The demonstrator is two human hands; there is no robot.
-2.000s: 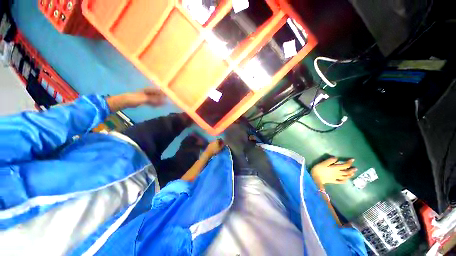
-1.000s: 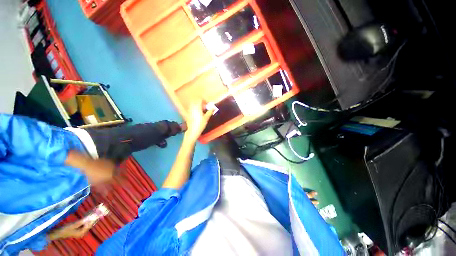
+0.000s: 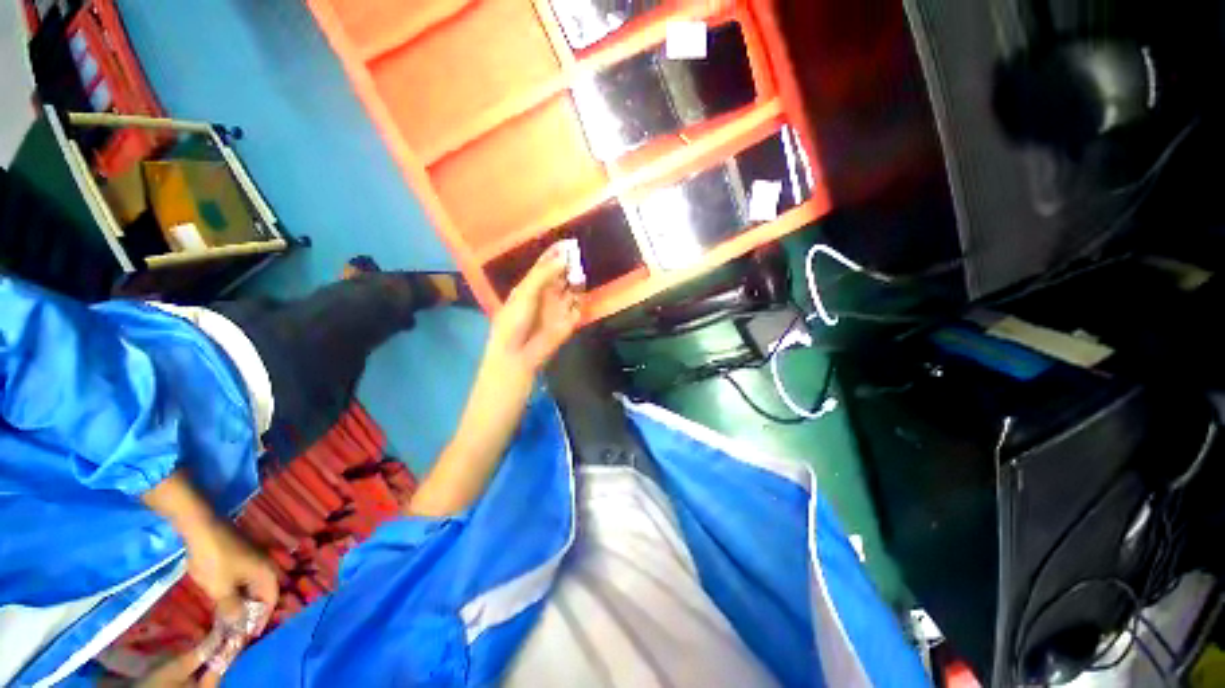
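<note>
An orange compartment tray (image 3: pixel 443 195) is tilted across the upper middle. Its right-hand slots hold glossy flat dark parts (image 3: pixel 719 83) with white labels; three left-hand slots show bare orange. My left hand (image 3: pixel 535 312) is at the tray's near corner. Its fingertips touch the white label of the dark part (image 3: pixel 611 249) in the corner slot; whether they grip it cannot be told. My right hand is not in view.
Another person in a blue smock (image 3: pixel 81 390) stands at left, hands near a small blurred item, beside stacked red trays (image 3: pixel 336 491). A cart (image 3: pixel 182 202) stands behind. Right: white cable (image 3: pixel 815 289), dark green mat (image 3: pixel 806 464), black boxy equipment (image 3: pixel 1075 497), mouse (image 3: pixel 1075 94).
My left hand came from near my body to the tray's corner slot. My right hand, earlier on the green mat, has left view. The other person's hands have come together.
</note>
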